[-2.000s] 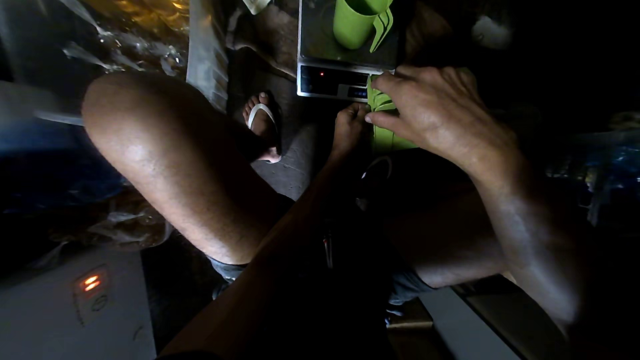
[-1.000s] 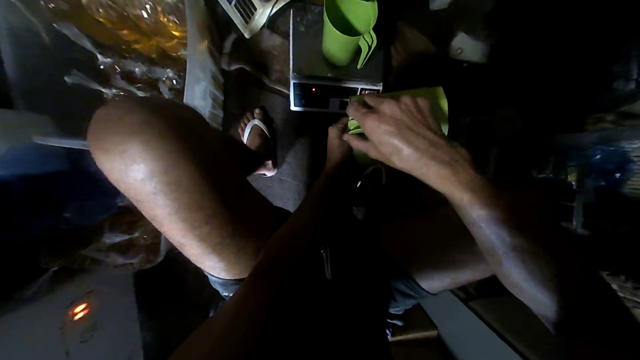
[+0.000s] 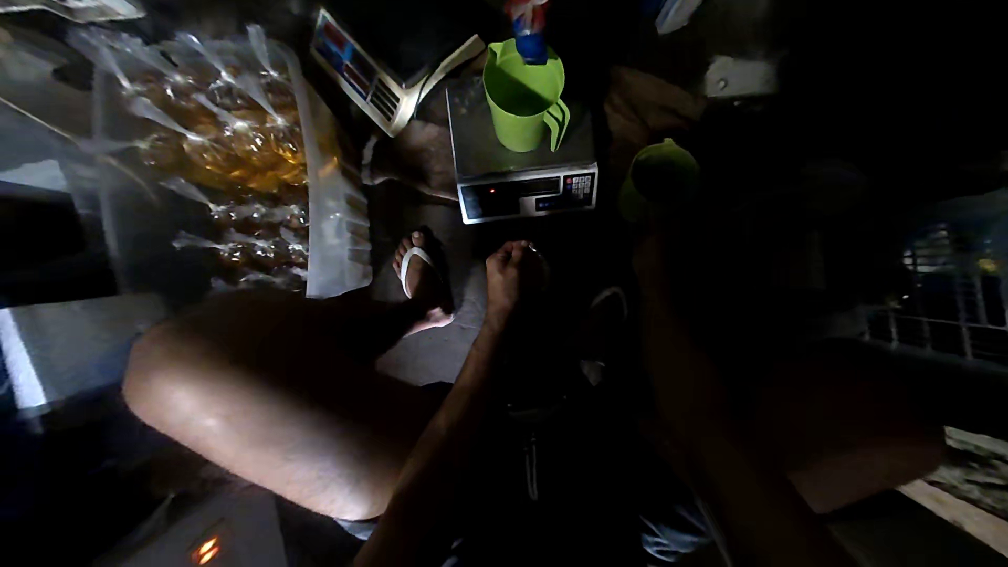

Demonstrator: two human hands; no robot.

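Note:
My left hand (image 3: 506,276) is low in front of the scale, its fingers pinched together. A faint glint at the fingertips looks like clear plastic. My right hand (image 3: 652,224) is in deep shadow; its forearm leads up to a green plastic jug (image 3: 631,193) with a dark inside, right of the scale, and the fingers are hard to see. Another green plastic jug (image 3: 516,118) stands on the platform of a digital scale (image 3: 468,169), its handle to the right. A red and blue object (image 3: 530,35) overlaps this jug's rim.
On the left, a translucent plastic crate (image 3: 335,236) holds knotted clear bags of amber contents (image 3: 244,150). A pale device with a display panel (image 3: 358,71) lies tilted behind my sandalled foot (image 3: 417,272). A lit orange-red switch (image 3: 206,550) is at the lower left. A wire rack (image 3: 933,303) is at the right.
My right hand and its green jug have moved away from my left hand, to the right of the scale. The view has shifted, showing more beyond the scale.

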